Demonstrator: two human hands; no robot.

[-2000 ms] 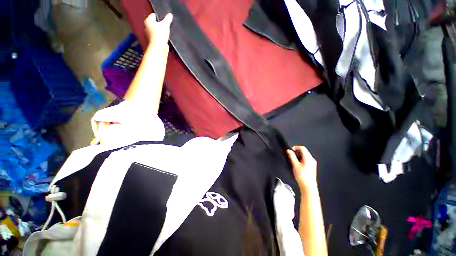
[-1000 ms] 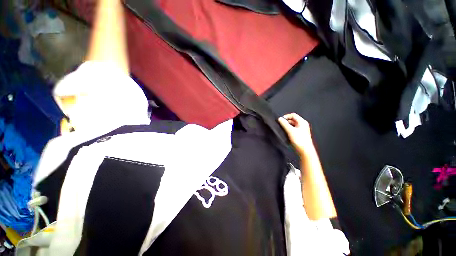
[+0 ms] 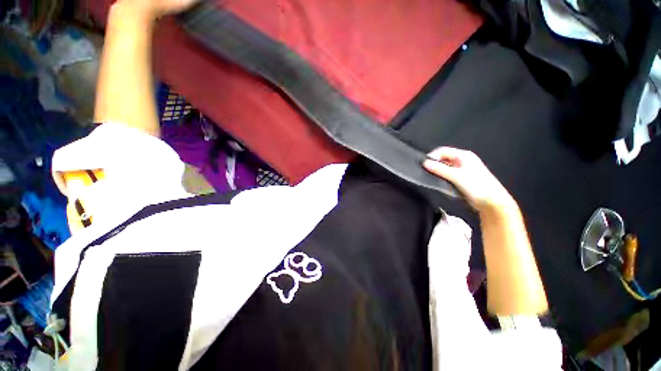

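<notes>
A long, narrow dark strip [image 3: 312,98] runs diagonally from upper left to centre right, over the red surface and the black table edge. My left hand [image 3: 163,6] is at the strip's upper-left end, blurred and cut off by the top edge; its fingers close on the cloth there. My right hand [image 3: 464,174] grips the strip near its lower-right end, thumb on top. The strip is stretched fairly flat between both hands.
The red padded surface [image 3: 406,51] lies beyond the strip. The iron [image 3: 603,239] with an orange handle rests on the black table cover [image 3: 507,138] at right. Black and white cut pieces [image 3: 572,25] lie at upper right. A purple basket [image 3: 196,148] is below the red surface.
My left hand was further up out of view a second ago and now shows at the strip's upper end. The strip lies flatter and wider. The iron appears further right as the view shifts.
</notes>
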